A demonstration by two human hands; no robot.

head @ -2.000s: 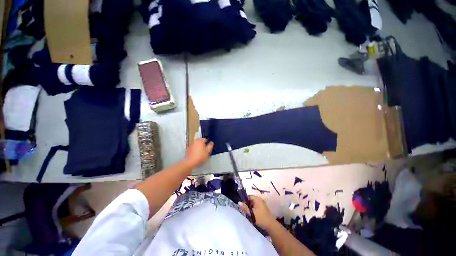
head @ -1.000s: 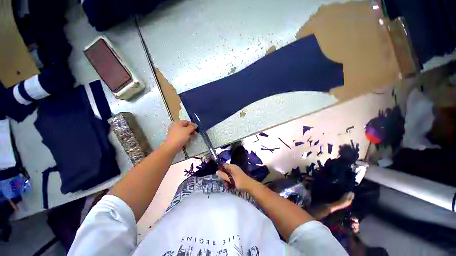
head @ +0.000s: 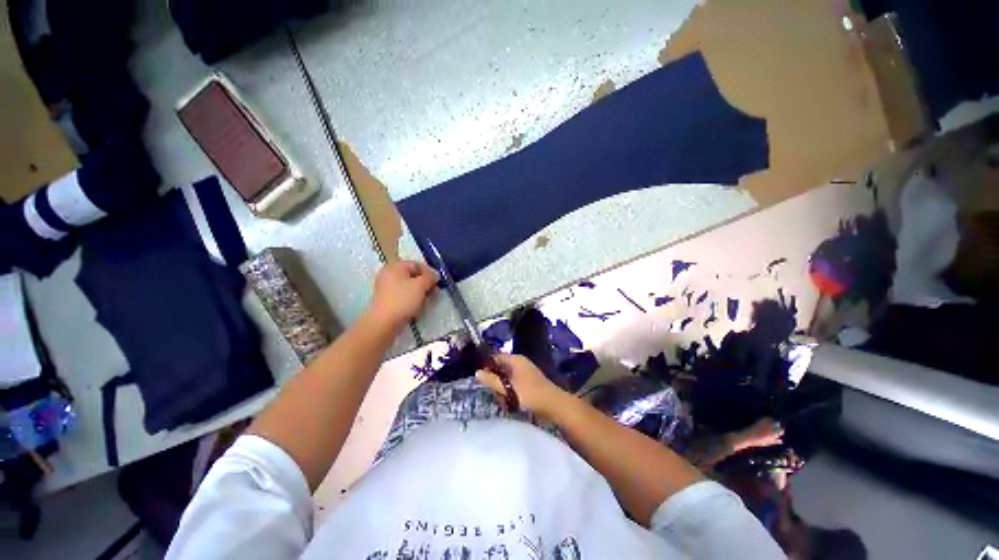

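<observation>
A navy cut panel (head: 570,159) lies flat on the pale table, its right end over brown paper. My left hand (head: 405,292) is at the panel's near left corner, with the cloth edge at its fingertips. My right hand (head: 515,385) holds fabric shears (head: 462,312) by their dark red-brown handles. The silver blades point away from me and lie at the panel's left end, close to my left fingers. Whether the blades are parted cannot be told.
A mottled pattern weight (head: 287,301) and a pale box with a dark red top (head: 239,142) lie left. Beyond them is a navy panel stack (head: 170,312). Brown paper (head: 805,93) lies right. Scraps lie below the table edge. Another person's hand (head: 756,438) shows lower right.
The view has turned and moved closer. The shears have moved from below the panel's near edge onto its left end. My left hand has stayed at the corner.
</observation>
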